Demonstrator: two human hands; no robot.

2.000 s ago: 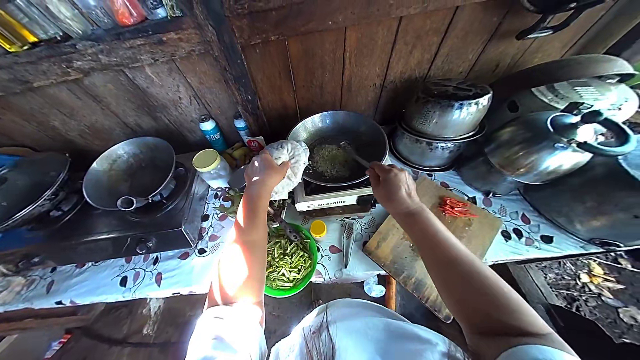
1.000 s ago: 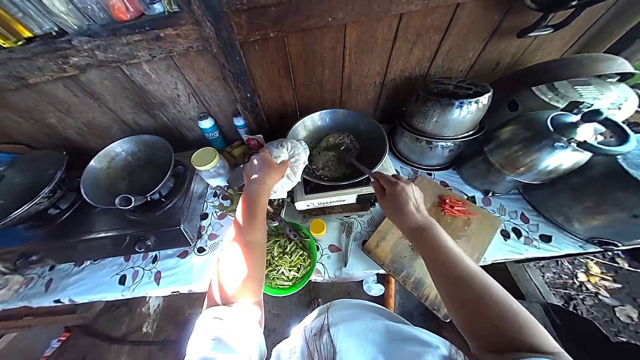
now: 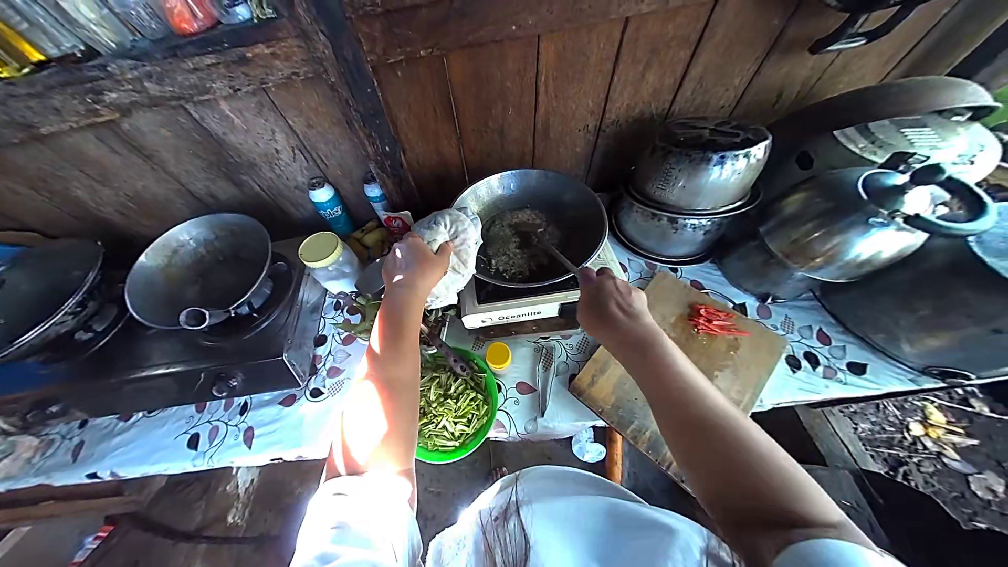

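Note:
My left hand point(image 3: 416, 268) grips a bunched white cloth point(image 3: 455, 248) at the left rim of a metal wok point(image 3: 579, 206); the wok handle is hidden. My right hand point(image 3: 618, 305) is closed on the handle of a metal cooking utensil point(image 3: 557, 256), whose head rests in finely chopped food point(image 3: 516, 248) inside the wok. Under the wok is a portable gas stove point(image 3: 516, 313). Below my left hand, a green bowl point(image 3: 490, 394) holds cut green vegetables point(image 3: 450, 405). Sliced red chillies point(image 3: 715, 320) lie on a wooden cutting board point(image 3: 677, 370) beyond my right hand.
A second wok point(image 3: 197, 268) stands on a black stove point(image 3: 260, 358) at left. Between the stoves are a yellow-lidded jar point(image 3: 329, 264) and spray cans point(image 3: 331, 206). Stacked pots point(image 3: 701, 169) and a kettle point(image 3: 843, 224) crowd the right. A yellow cap point(image 3: 498, 356) and a knife point(image 3: 545, 379) lie in front.
The utensil in my right hand has shifted about within the wok, and the chopped food has been spread around. My left hand stays on the cloth at the rim.

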